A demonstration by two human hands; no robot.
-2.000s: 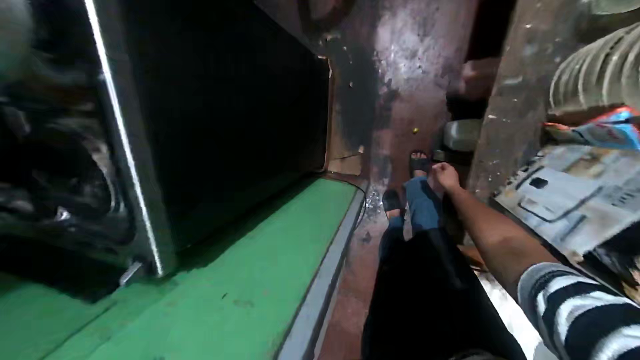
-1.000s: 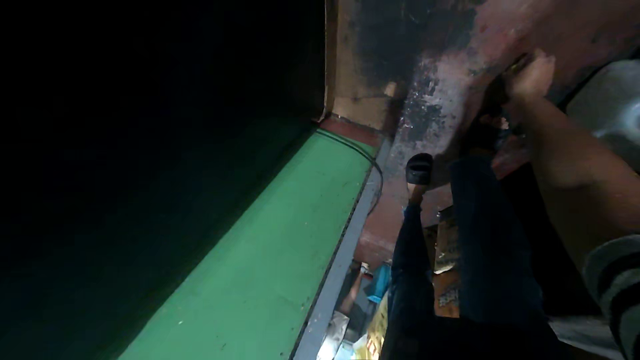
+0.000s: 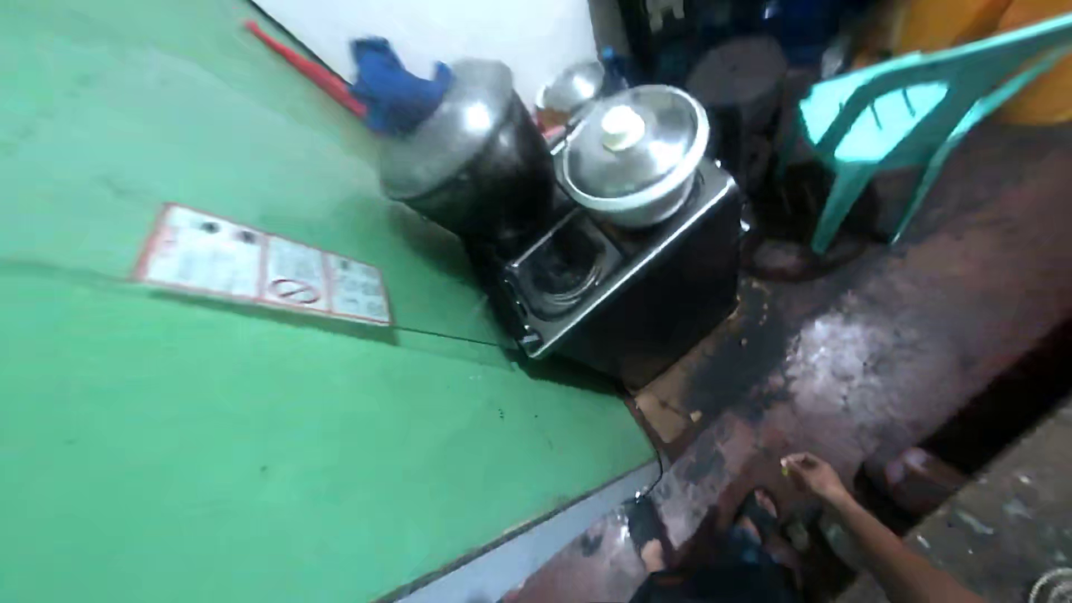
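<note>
My right hand point(image 3: 812, 473) hangs over the dark red floor at the lower right, its fingers bent together around a tiny yellowish thing that I cannot make out. My left hand is out of view. Ahead stands a black stove point(image 3: 662, 310) with a metal-rimmed top. On it sit a lidded metal pot point(image 3: 635, 159) with a pale knob and, behind the bare burner point(image 3: 561, 272), a large dark metal pot point(image 3: 486, 159). A blue cloth point(image 3: 394, 88) lies against the large pot. My hand is well away from the stove and pots.
A green wall point(image 3: 276, 435) with a printed notice point(image 3: 264, 268) runs along the left. A turquoise plastic chair point(image 3: 904, 134) stands at the upper right. The stained floor point(image 3: 846, 360) stretches right of the stove, and a worn ledge point(image 3: 997, 502) lies at the lower right.
The view has swung widely, bringing the stove top, pots and chair into sight. My right hand was low near the floor one second ago and now shows at the lower right.
</note>
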